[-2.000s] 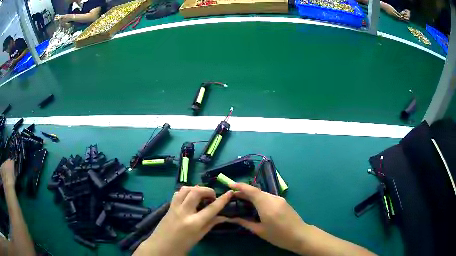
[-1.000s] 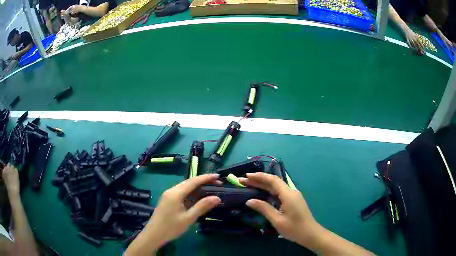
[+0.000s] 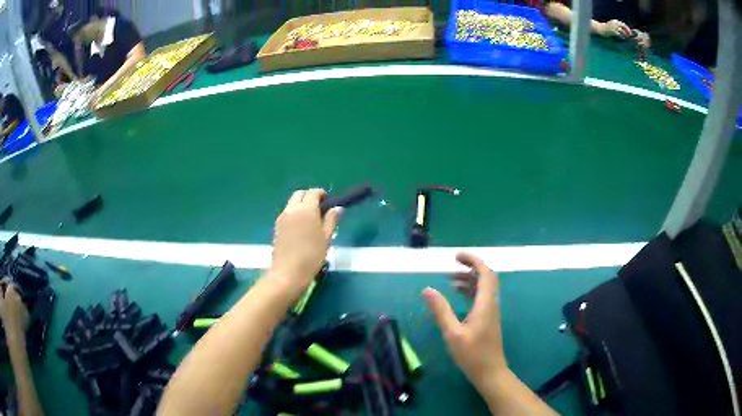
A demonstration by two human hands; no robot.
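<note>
My left hand (image 3: 303, 231) is over the belt just past the white strip and grips a closed unit (image 3: 348, 198), black all round, by its left end. A small white tip shows beside its right end. My right hand (image 3: 469, 321) is open and empty above the bench, fingers apart. A battery unit (image 3: 420, 219) with a pale cell showing and a red lead lies on the belt near the strip. Several more units with green cells (image 3: 328, 357) lie in a cluster on the bench between my arms, partly hidden by my left forearm.
A heap of black covers (image 3: 122, 345) lies at the left, with another person's hand (image 3: 12, 309) beyond it. A black bag (image 3: 651, 325) and a metal post (image 3: 706, 130) stand at the right. A cardboard tray (image 3: 346, 57) and blue bin (image 3: 504, 61) are at the far side.
My left hand has moved forward over the belt with a closed black unit. My right hand has let go of the black piece both hands held and opened. The view has tilted up.
</note>
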